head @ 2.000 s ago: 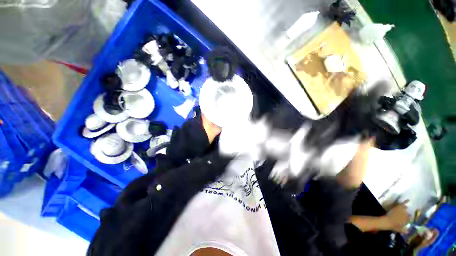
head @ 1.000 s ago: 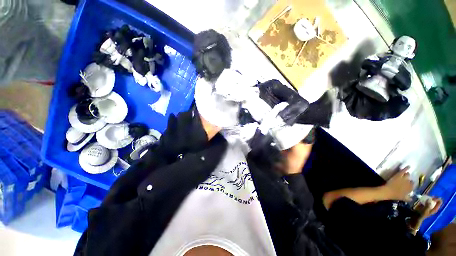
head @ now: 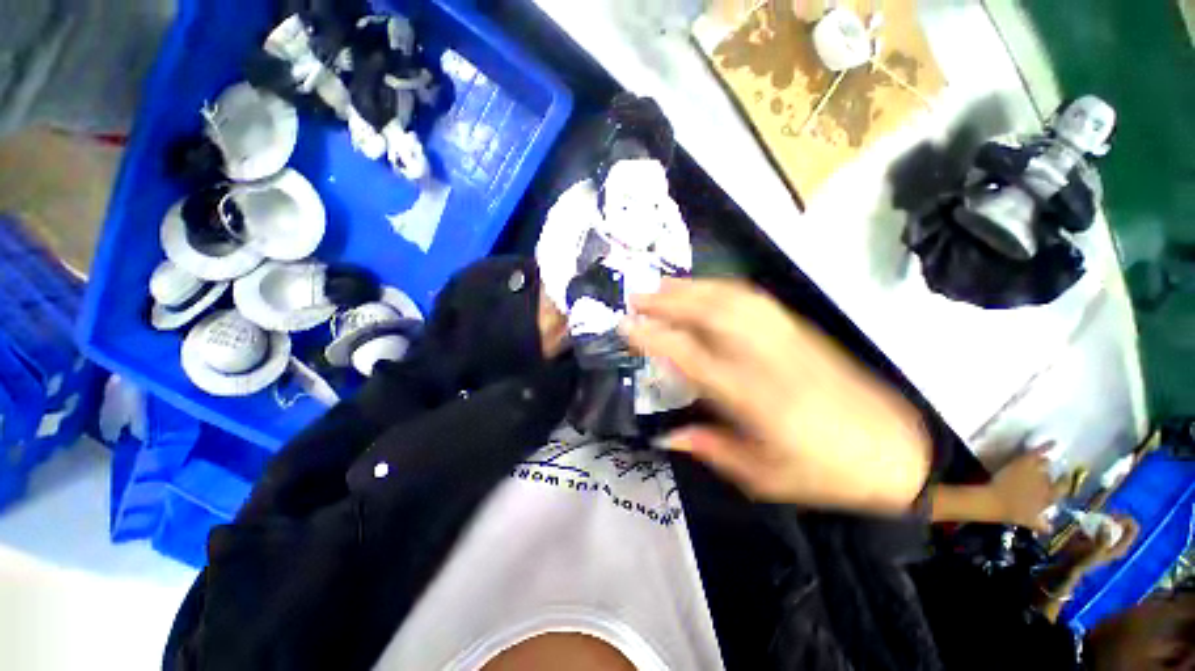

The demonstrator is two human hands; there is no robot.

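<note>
A doll [head: 638, 216] with a pale face, dark hair and black-and-white clothes is upright over my lap. A white round hat [head: 566, 243] is behind its head and side. My left hand [head: 550, 325] is mostly hidden behind the hat and doll; only a bit of skin shows, and it supports them. My right hand [head: 786, 400] is blurred, its fingers and thumb apart at the doll's front and lower side. A pale piece shows between them; I cannot tell whether they grip it.
A blue bin [head: 354, 216] at left holds pale hats and small black-and-white parts. The tan board [head: 773, 79] with a white cup [head: 843, 39] and thin sticks lies on the bench. Another doll [head: 1016, 216] lies right of it. A person's hands [head: 1029, 492] are at lower right.
The doll, sideways across my lap a second ago, is now upright against the hat. My right hand has moved from under it to its front. The view has shifted slightly.
</note>
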